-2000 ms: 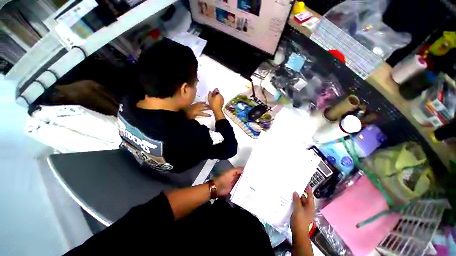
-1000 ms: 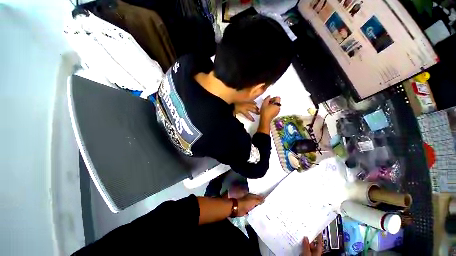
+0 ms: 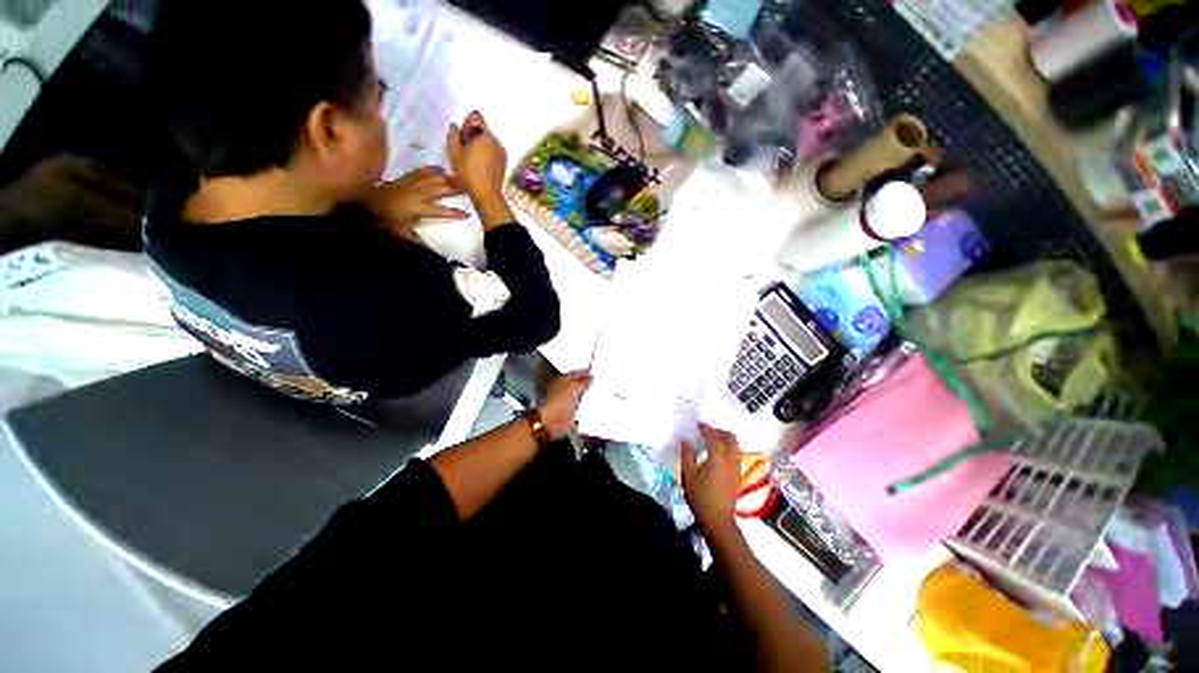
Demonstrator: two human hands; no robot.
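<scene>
White printed sheets (image 3: 664,329) lie at the near edge of the desk, washed out by glare, so their outline and number are hard to tell. My left hand (image 3: 565,402), with a brown-strapped watch, grips their near left corner. My right hand (image 3: 714,476) is at their near right edge, fingertips at the paper; whether it pinches the sheets is unclear. A calculator (image 3: 778,351) with a grey display lies just right of the sheets.
A seated person in black (image 3: 342,289) leans over papers at the left, pen in hand. A black mouse (image 3: 614,193) sits on a patterned mat. Cardboard rolls (image 3: 874,155), a pink folder (image 3: 907,454), a white wire basket (image 3: 1058,493) and a yellow bundle (image 3: 1006,628) are to the right.
The view has swung right, showing the calculator and pink folder again. The sheets now appear lower against the desk, and the calculator is more exposed. My right hand has come nearer my left.
</scene>
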